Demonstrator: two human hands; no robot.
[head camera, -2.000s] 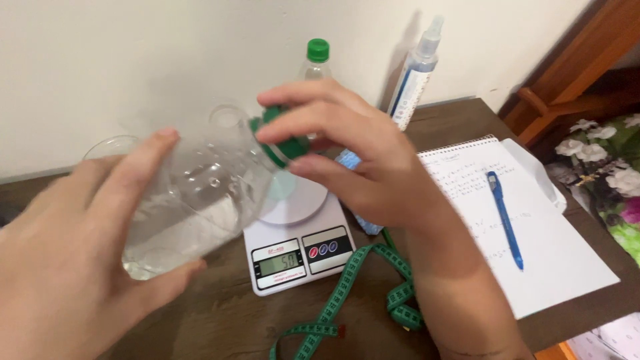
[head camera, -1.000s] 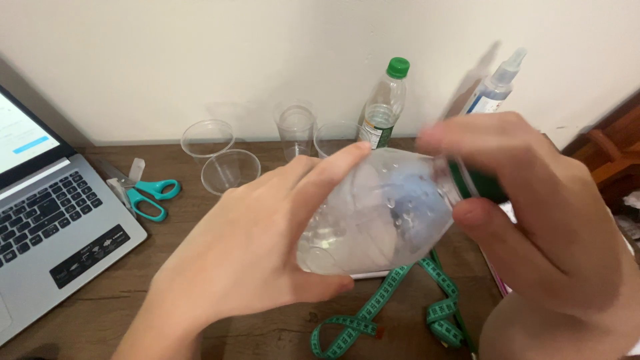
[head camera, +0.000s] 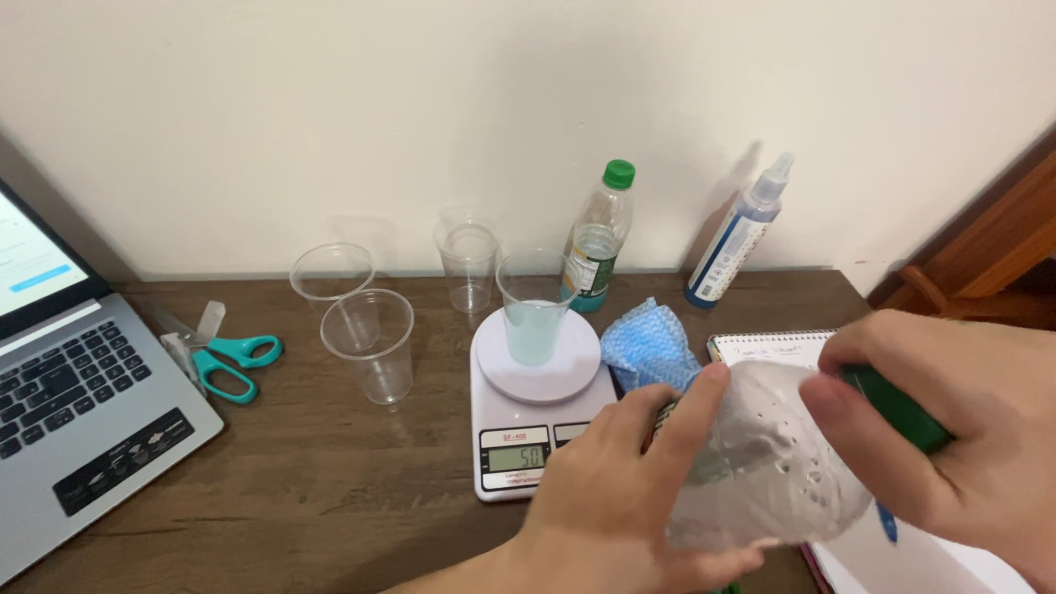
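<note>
A clear plastic bottle (head camera: 767, 462) lies tilted between my hands, with droplets on its inner wall. My left hand (head camera: 635, 487) grips its body from the left. The fingers of my right hand (head camera: 940, 429) close on its green cap (head camera: 895, 408). Left of the hands, a clear plastic cup of pale blue liquid (head camera: 532, 330) stands on the round plate of a white digital kitchen scale (head camera: 487, 412), whose display shows 50. A blue cloth (head camera: 649, 345) lies crumpled beside the scale.
Clear cups (head camera: 371, 355) stand left of the scale. Behind it are a green-capped bottle (head camera: 596, 247) and a spray-type bottle (head camera: 734, 243) leaning on the wall. Teal-handled scissors (head camera: 227, 371) and a laptop (head camera: 107, 429) lie left. A spiral notebook (head camera: 767, 346) and a pen (head camera: 887, 524) are partly covered by the hands.
The view has swung left since two seconds ago. Both hands, still holding the clear bottle, have moved from over the scale to its right, over the notebook.
</note>
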